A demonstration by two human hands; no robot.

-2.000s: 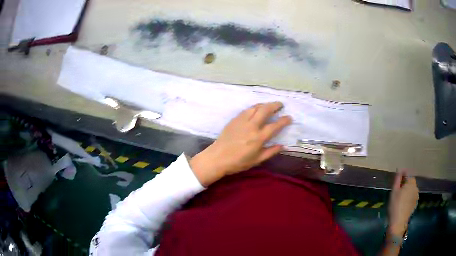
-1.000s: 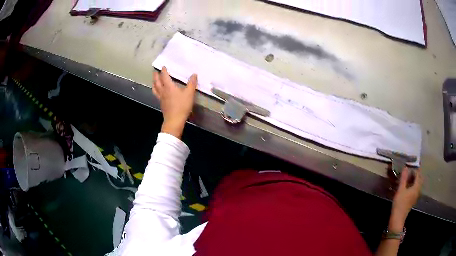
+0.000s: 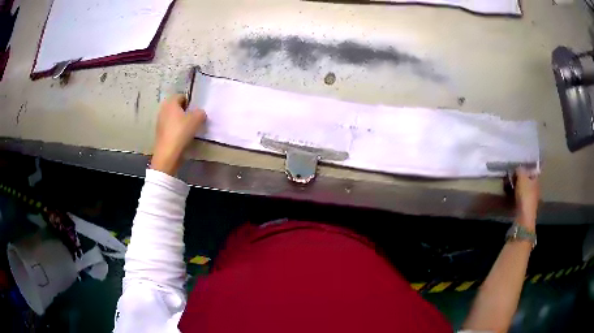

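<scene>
A long narrow paper-topped strip of cut pieces (image 3: 391,136) lies along the table's front edge. A silver wide-jaw clamp (image 3: 301,162) grips its front edge near the middle. A second clamp (image 3: 508,167) is at its right end. My left hand (image 3: 176,127) grips the strip's left end, which is lifted a little and shows a dark edge. My right hand (image 3: 526,190) is at the right clamp, its fingers closed around the clamp's handle, which they mostly hide.
A paper-topped dark red stack (image 3: 98,32) with a small clip (image 3: 62,69) lies at the back left. Another stack (image 3: 482,5) is cut off at the top. The machine's base plate (image 3: 574,97) stands at the right. A white bucket (image 3: 42,273) and scraps are on the floor.
Since two seconds ago, my left hand has moved from on top of the strip to its left end, now gripped and slightly lifted. My right hand has come up to the right clamp.
</scene>
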